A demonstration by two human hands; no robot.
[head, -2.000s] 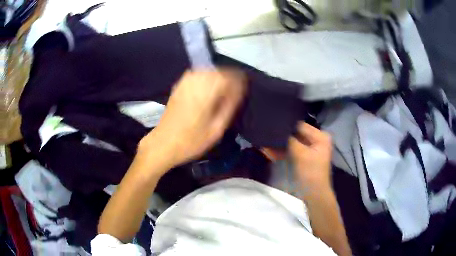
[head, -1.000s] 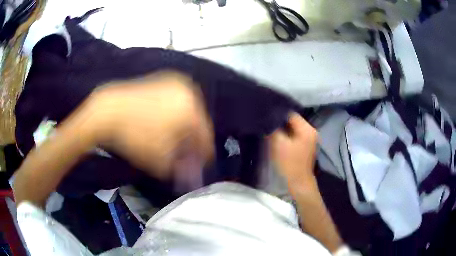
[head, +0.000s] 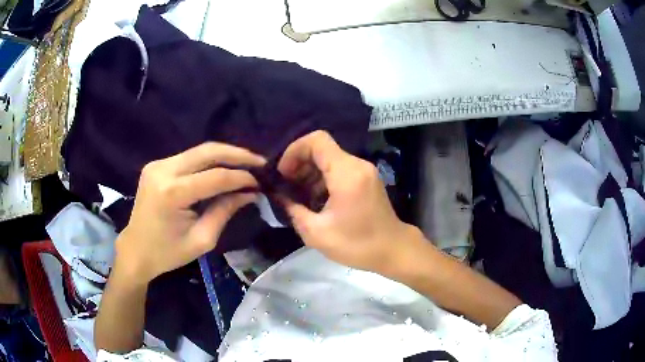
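The dark purple-navy garment (head: 191,99) lies spread over the left part of the white table and hangs over its front edge. My left hand (head: 187,201) pinches a small fold of the dark fabric between thumb and fingers. My right hand (head: 343,201) pinches the same fold from the right, close to the left fingertips. A bit of pale fabric shows just below the pinched fold. The fingers hide most of the held edge.
Black scissor handles (head: 460,7) lie at the top edge of the view. The white table (head: 452,71) has a ruler-like front edge. Pale and navy cut panels (head: 580,212) are heaped at right. More pale pieces and a red-edged container (head: 46,304) are at lower left.
My left hand has risen from the lap area and both hands have come together on one fold. The light grey-lilac band seen earlier on the garment's upper side no longer shows there. The view has shifted.
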